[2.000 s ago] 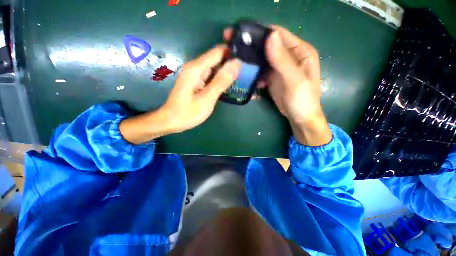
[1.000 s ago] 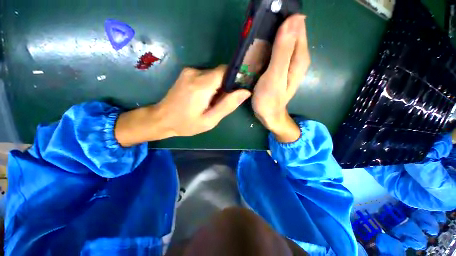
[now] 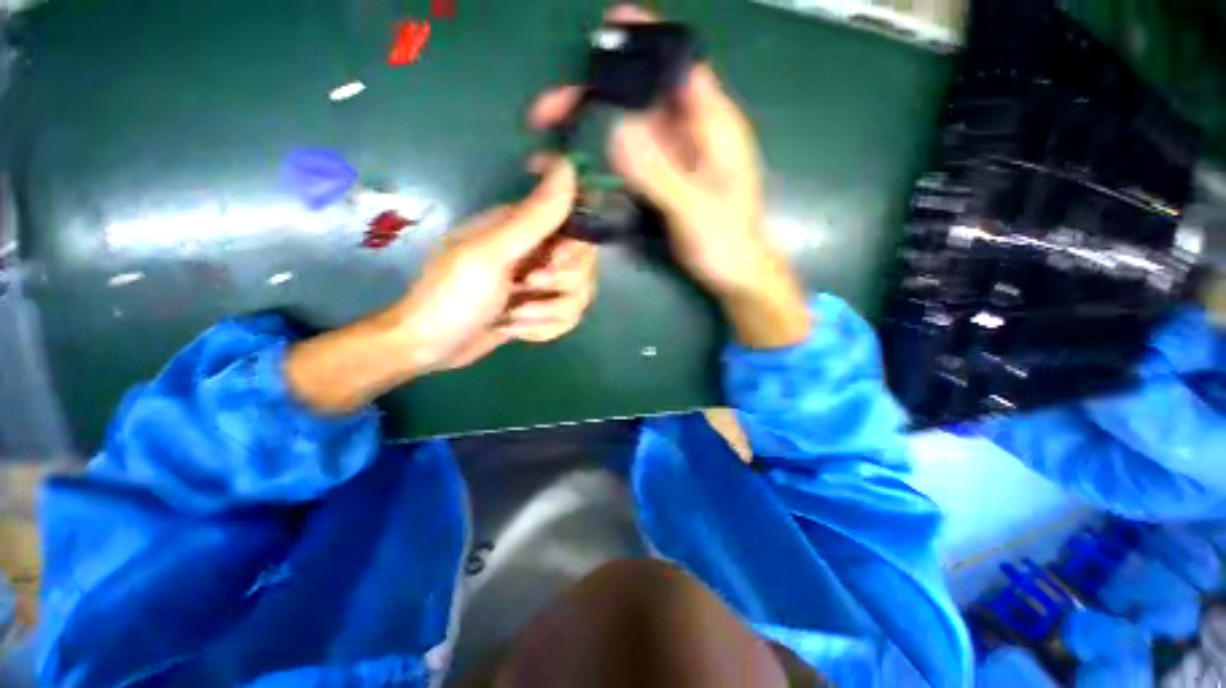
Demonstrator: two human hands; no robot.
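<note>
A dark mobile phone unit [image 3: 637,65] is held between my hands above the green bench, at the top centre. It is blurred; its black end with a pale camera spot points away from me, and a bit of green shows lower down. My left hand [image 3: 504,276] grips its lower left side with thumb and fingers. My right hand [image 3: 699,182] grips its right side, with the thumb over its face. The fingers hide much of the phone's middle.
On the green bench [image 3: 538,383] lie a blue-violet triangular pick [image 3: 320,176], small dark red parts [image 3: 386,229], red strips [image 3: 409,42] and white scraps. A glossy black blister tray [image 3: 1042,229] is at right. Another person's blue sleeve [image 3: 1116,417] shows at lower right.
The phone has moved left from a second ago and turned. My right hand, flat along its side before, now has its fingers around it. The view has shifted, bringing the red strips back in.
</note>
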